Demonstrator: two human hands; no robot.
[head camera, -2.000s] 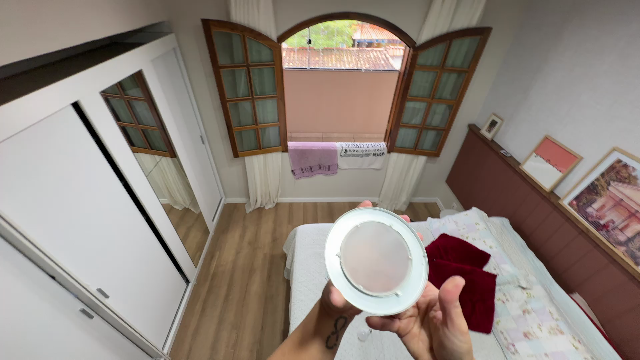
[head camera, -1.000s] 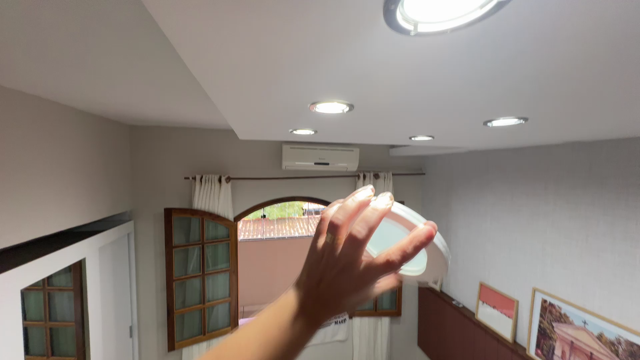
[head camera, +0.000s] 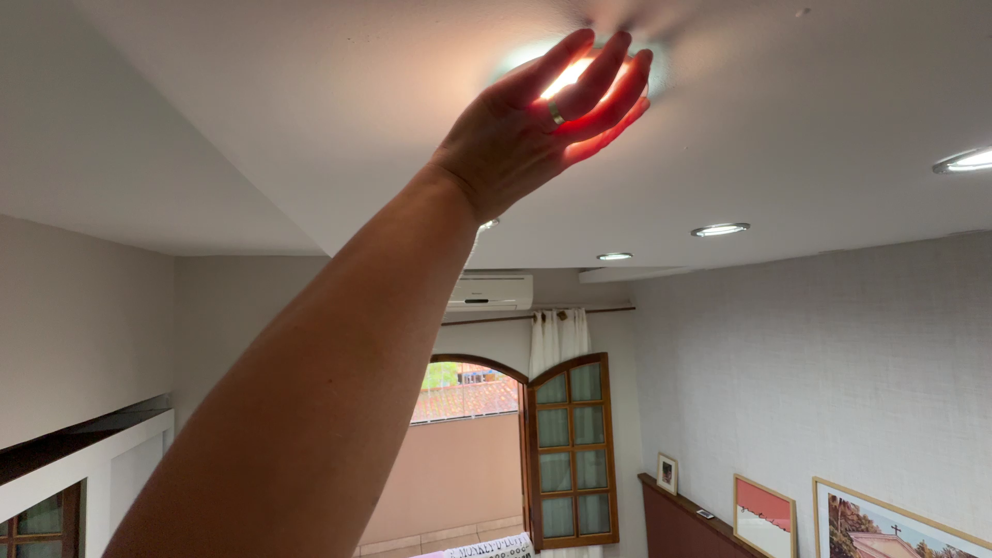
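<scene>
My left hand (head camera: 562, 101) is raised to the white ceiling in the head view, a ring on one finger. Its fingers are spread and curved around a lit round light fitting (head camera: 570, 77), with fingertips at the rim near the ceiling. Light glows red through the fingers, and a pale greenish edge shows beside them. Most of the fitting is hidden behind the hand, so how it sits against the ceiling cannot be told. My right hand is out of view.
Recessed lights (head camera: 721, 230) sit further along the ceiling. Beyond my forearm are an air conditioner (head camera: 496, 293), a curtain (head camera: 559, 341) and an arched window with a wooden shutter (head camera: 573, 457). Framed pictures (head camera: 763, 515) stand on a ledge at right; a white wardrobe (head camera: 101, 457) is at lower left.
Two seconds ago both hands held a round white disc with a frosted centre over the bed. One second ago one raised hand held it; now my left hand is at the ceiling. The view has tilted up.
</scene>
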